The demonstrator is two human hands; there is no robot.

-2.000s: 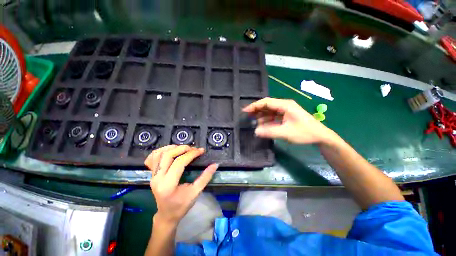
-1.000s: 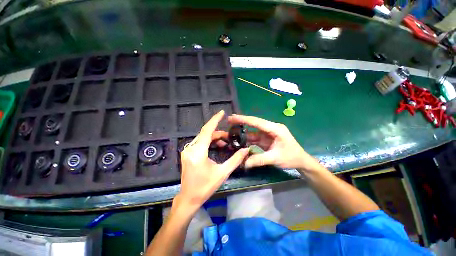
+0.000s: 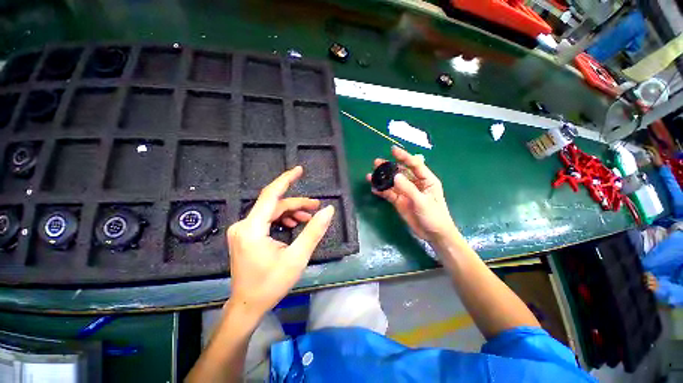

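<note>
A round black unit (image 3: pixel 385 176) is held between the fingers and thumb of my right hand (image 3: pixel 416 196), above the green bench just right of the foam tray. My left hand (image 3: pixel 271 243) is over the tray's lower right part, thumb and fingers apart, with nothing seen between them. A dark unit is partly visible behind its fingers. The black foam tray (image 3: pixel 341 161) has a grid of square pockets. Its front row holds several round black units with pale rings, such as one unit (image 3: pixel 192 221). More units sit in pockets at the left and back left.
A thin tan stick (image 3: pixel 371 128), a crumpled white wipe (image 3: pixel 410 134) and a small white piece (image 3: pixel 497 132) lie right of the tray. Red clamps (image 3: pixel 592 177) and a small bottle (image 3: pixel 549 142) are farther right. Small round parts (image 3: pixel 338 51) lie beyond the white line. Another person's blue sleeve shows far right.
The view has shifted right. My hands have moved apart; my right hand now holds the black unit alone, away from the tray. The green suction cup is now mostly hidden behind my right hand.
</note>
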